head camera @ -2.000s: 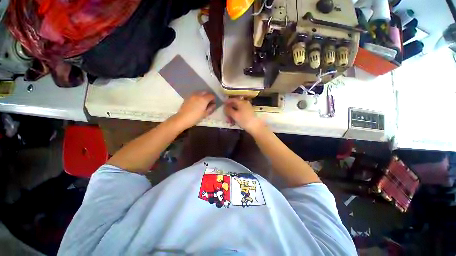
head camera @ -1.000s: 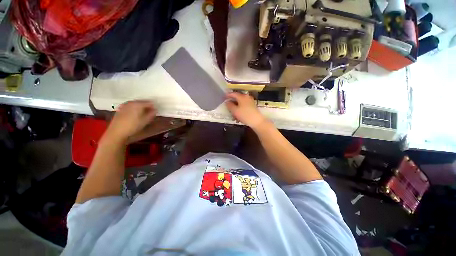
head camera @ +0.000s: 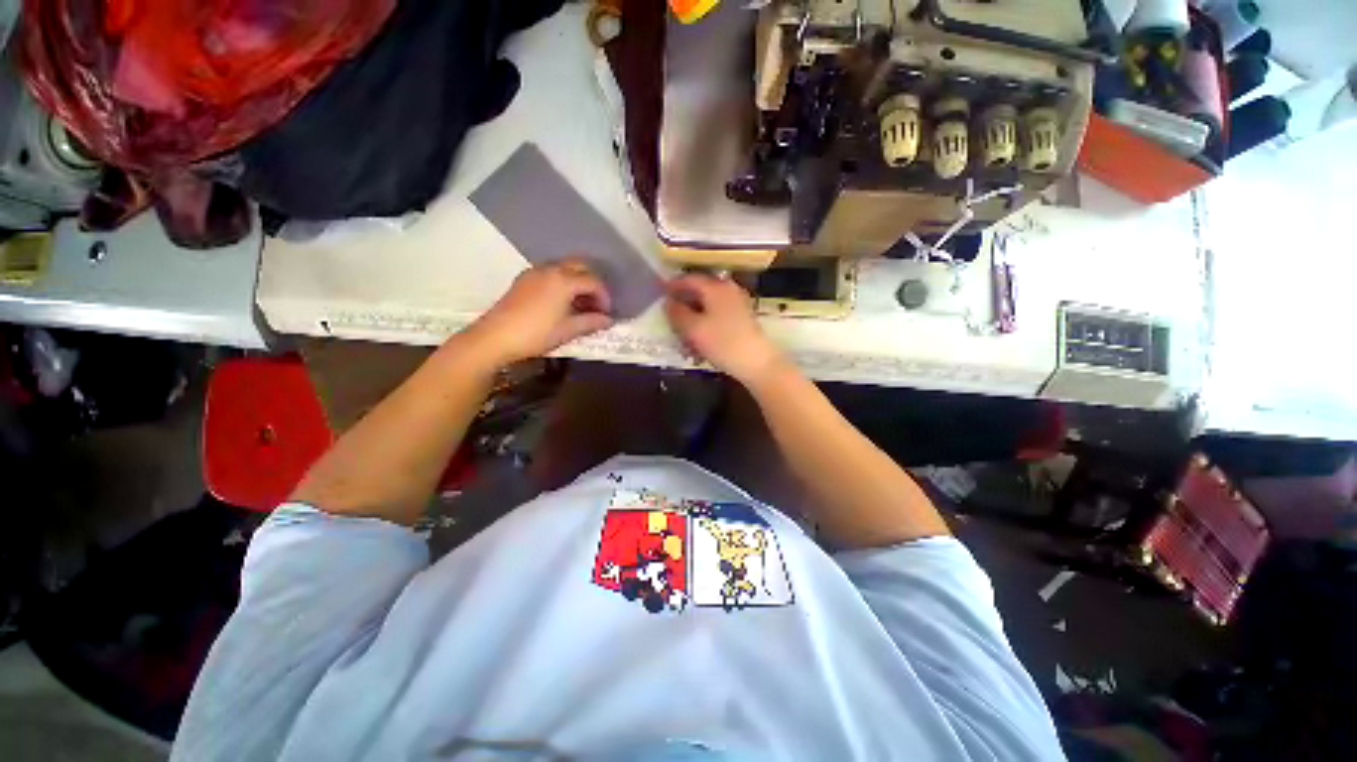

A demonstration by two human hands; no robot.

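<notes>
The grey cut piece lies flat and slanting on the white table, left of the overlock machine. My left hand rests at its lower left edge, with thumb and fingertips close together at the cloth. My right hand pinches the right corner of its near end, just below the machine's front left. Anything small between the fingertips is hidden.
A red plastic bag lies on black cloth at the left. A small pink-purple tool and a switch box are at the right. The thread box stands behind. Stools are below.
My left hand has come back from the table's front edge at the left to the grey piece. My right hand has stayed at the piece's corner. The view has shifted slightly.
</notes>
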